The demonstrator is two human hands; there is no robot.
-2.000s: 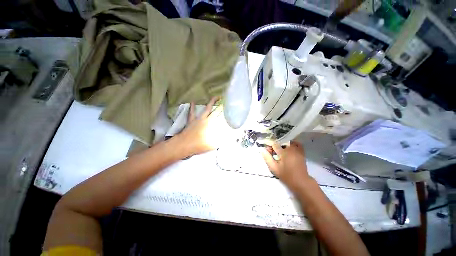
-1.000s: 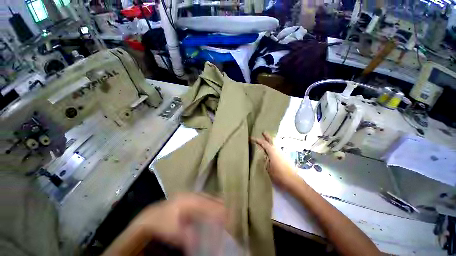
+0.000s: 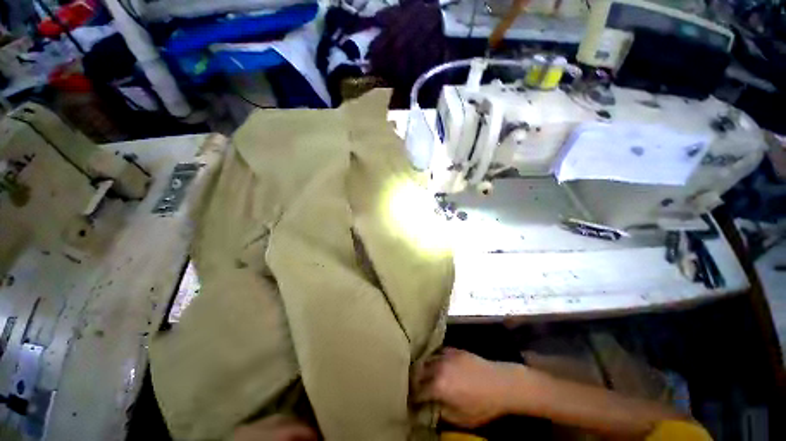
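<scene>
A large khaki garment (image 3: 336, 224) lies spread over the white table left of the needle area and hangs over the front edge towards me. My right hand (image 3: 461, 388) grips its right edge below the table edge; the fingertips are partly hidden in the cloth. My left hand (image 3: 276, 429) is cut off by the bottom edge of the picture and partly covered by cloth, so its grip cannot be made out. The presser foot area (image 3: 448, 208) of the white sewing machine (image 3: 517, 129) is right of the cloth, lit by the lamp (image 3: 420, 138).
Paper notes (image 3: 633, 155) hang on the machine arm. Small dark tools (image 3: 595, 228) lie beneath it, and dark scissors (image 3: 696, 258) lie at the table's right end. A second beige machine (image 3: 65, 172) stands at left. Khaki cloth (image 3: 595, 362) is below the table edge at right.
The garment is pulled towards me and spread wider over the front edge. My right hand has moved from the cloth beside the needle down below the table edge. My left hand has dropped lower.
</scene>
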